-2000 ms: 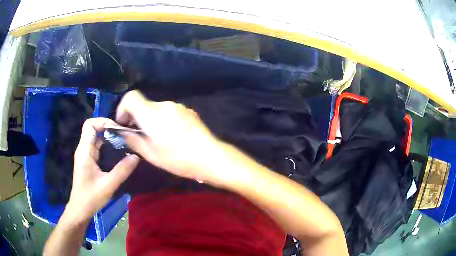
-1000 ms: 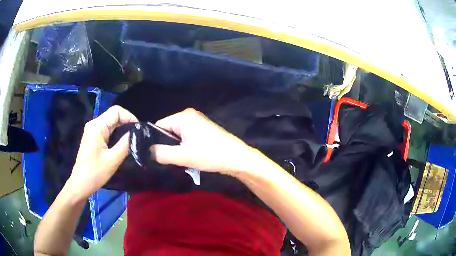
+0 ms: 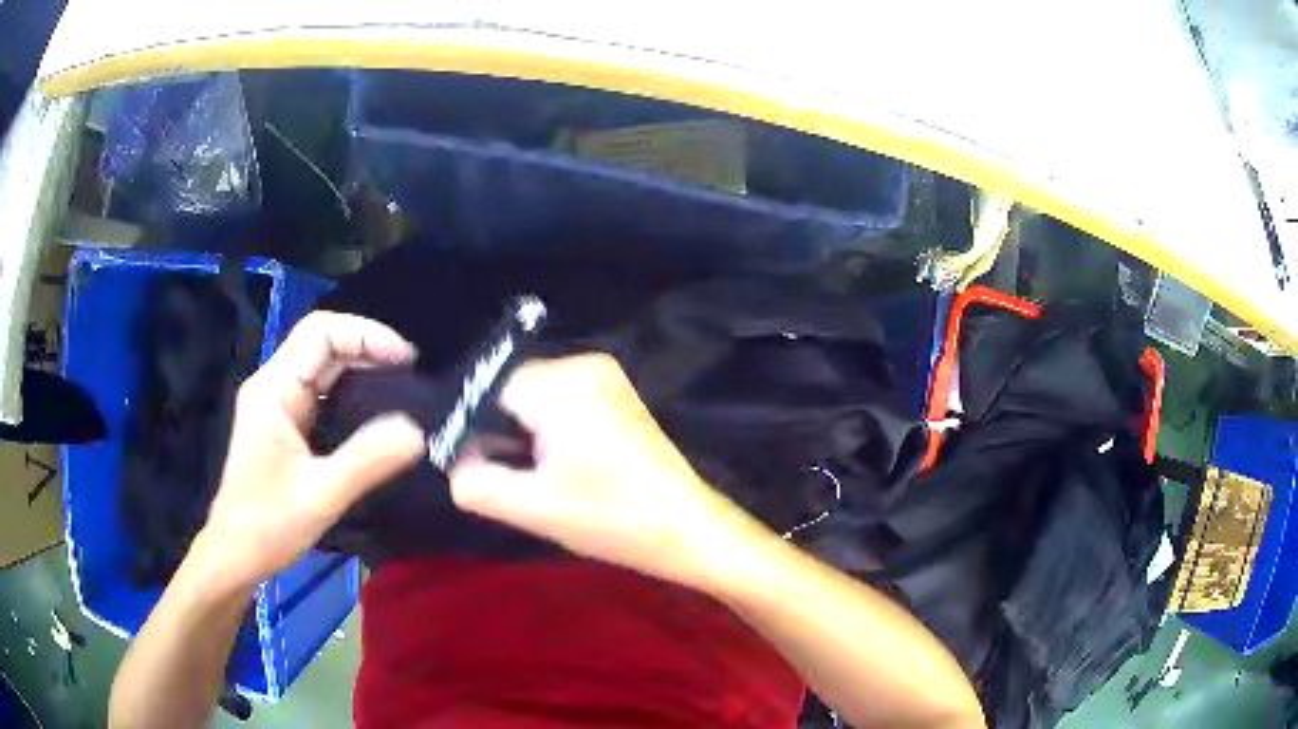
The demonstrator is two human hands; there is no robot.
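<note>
A black garment (image 3: 683, 321) lies over the lap, with part of it raised between my hands. A blurred strip of white lettering (image 3: 481, 382) runs diagonally on the raised cloth, with a pale spot at its upper end. My left hand (image 3: 292, 442) holds the cloth at the left, thumb and forefinger spread around a dark fold. My right hand (image 3: 591, 463) pinches the cloth just right of the lettering, fingers bent and partly hidden. No tool can be made out in it. A thin white cord (image 3: 834, 491) curves on the cloth at the right.
A white table (image 3: 641, 43) with a yellow edge crosses the top. A blue crate (image 3: 93, 470) with dark cloth stands at the left, and another (image 3: 1260, 470) at the far right. A black garment pile (image 3: 1053, 527) lies by a red-orange frame (image 3: 945, 378) at the right.
The lettering has turned up into view as a diagonal strip between my hands. My right hand has moved slightly right and down. The thin tool and the white tag below it no longer show.
</note>
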